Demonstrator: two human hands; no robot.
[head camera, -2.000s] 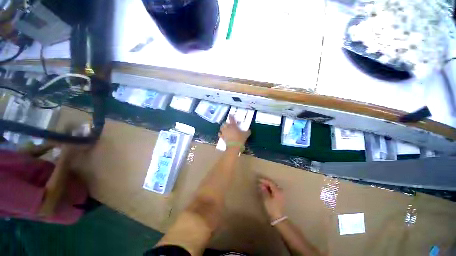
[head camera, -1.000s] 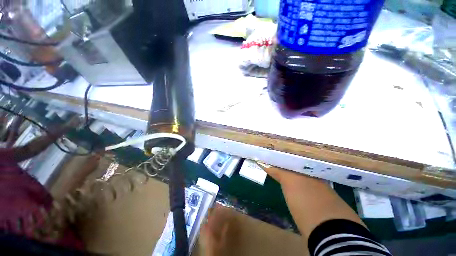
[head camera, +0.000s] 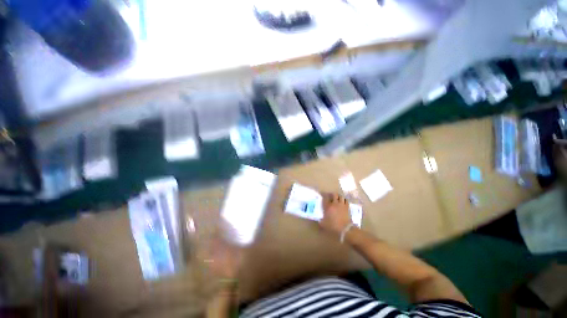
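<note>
My left hand (head camera: 227, 254) is blurred at the bottom edge of a white, flat pack (head camera: 248, 205), and appears to hold it, tilted above the brown cardboard bench. My right hand (head camera: 336, 214) lies over a long white card with a small blue and dark patch (head camera: 304, 202). The card shows on both sides of my fingers and seems to lie on the cardboard; whether it is one piece is hidden by the hand. Filled clear packs (head camera: 152, 236) with blue and white contents are stacked to the left.
The green conveyor belt (head camera: 214, 152) carries several packs behind the bench, under the white shelf (head camera: 205, 56). A slanting grey support (head camera: 385, 109) crosses it. A white square (head camera: 376, 185) and a light blue square (head camera: 475, 174) lie rightward. Other workers' parts show at both sides.
The view has swung right and down from the shelf. The arm that reached under the shelf is back over the bench. A white pack is now at my left hand, and my right hand is on a card.
</note>
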